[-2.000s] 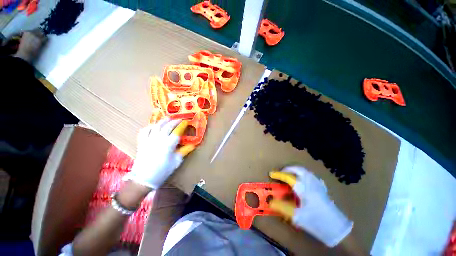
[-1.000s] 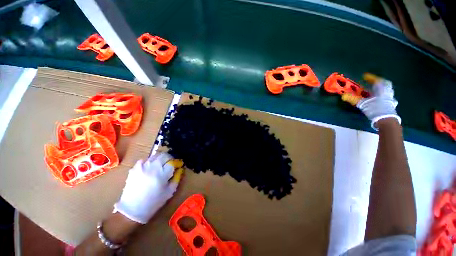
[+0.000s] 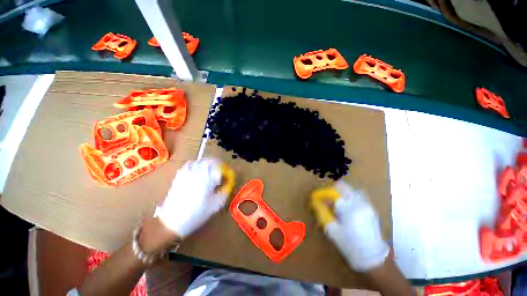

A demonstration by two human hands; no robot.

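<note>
An orange shell (image 3: 261, 223) lies flat and slanted on the brown cardboard mat (image 3: 370, 150), with no hand touching it. My left hand (image 3: 195, 198), in a white glove with yellow fingertips, is just left of the shell, fingers curled. My right hand (image 3: 353, 226), gloved alike and blurred, is over the mat to the right of the shell, its yellow fingertips bent towards each other. Whether either hand pinches a small piece cannot be seen. A heap of small black pads (image 3: 277, 132) lies at the mat's far side.
Loose orange shells (image 3: 130, 163) overlap on the left cardboard sheet (image 3: 58, 167). Spaced shells (image 3: 379, 72) lie on the green belt (image 3: 254, 46) beyond a white post (image 3: 167, 37). More orange shells (image 3: 505, 222) are heaped at the right. An open carton (image 3: 58, 260) is below left.
My right hand has come back from the shells on the belt to the mat. My left hand stays near the mat shell. The view has shifted, showing the whole mat shell.
</note>
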